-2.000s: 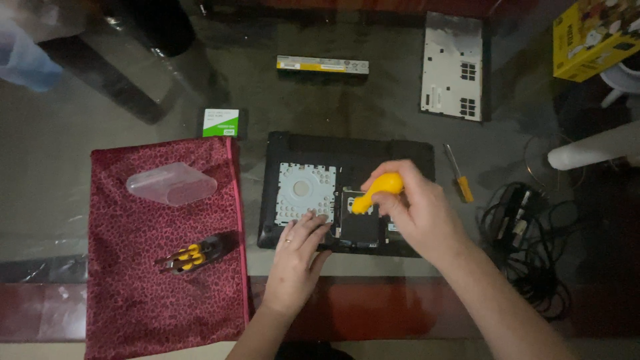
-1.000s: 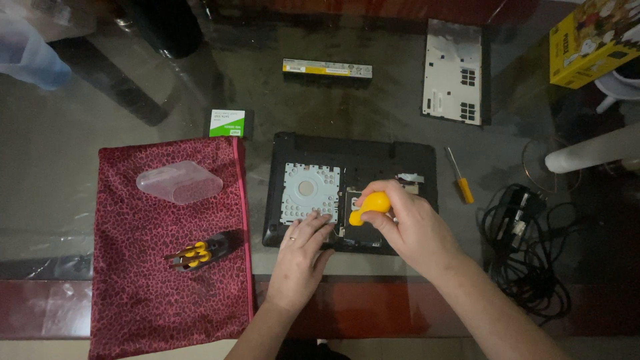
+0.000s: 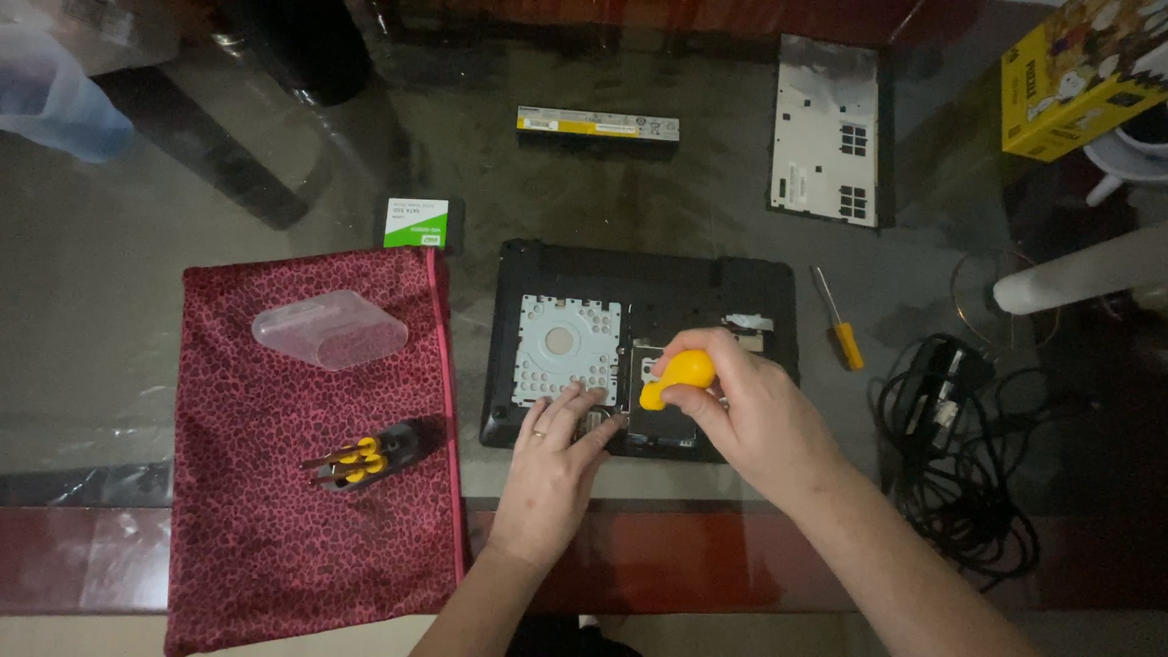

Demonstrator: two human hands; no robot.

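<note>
A black laptop (image 3: pixel 557 265) lies upside down with its underside open, showing a silver perforated metal plate (image 3: pixel 559 342) on its left part and a drive bay (image 3: pixel 663 420) right of it. My right hand (image 3: pixel 739 392) is closed around a yellow screwdriver handle (image 3: pixel 686 369) over the bay; the screwdriver's tip is hidden. My left hand (image 3: pixel 557 456) rests with spread fingers on the laptop's near edge and the lower edge of the plate, holding nothing. A second screwdriver with a yellow handle (image 3: pixel 849 346) lies to the right of the laptop.
A laptop battery (image 3: pixel 598 126), a laptop bottom cover (image 3: pixel 824 132) and a SATA SSD (image 3: pixel 416 224) lie beyond. On the left, a pink patterned cloth pouch (image 3: pixel 274 547) bears a clear plastic case (image 3: pixel 330 330) and a screwdriver holder (image 3: pixel 397 449). Black cables (image 3: pixel 949 493) and a puzzle box (image 3: pixel 1049 91) are at right.
My right hand with the yellow handle has shifted and turned slightly over the bay. My left hand has stayed on the laptop's near edge.
</note>
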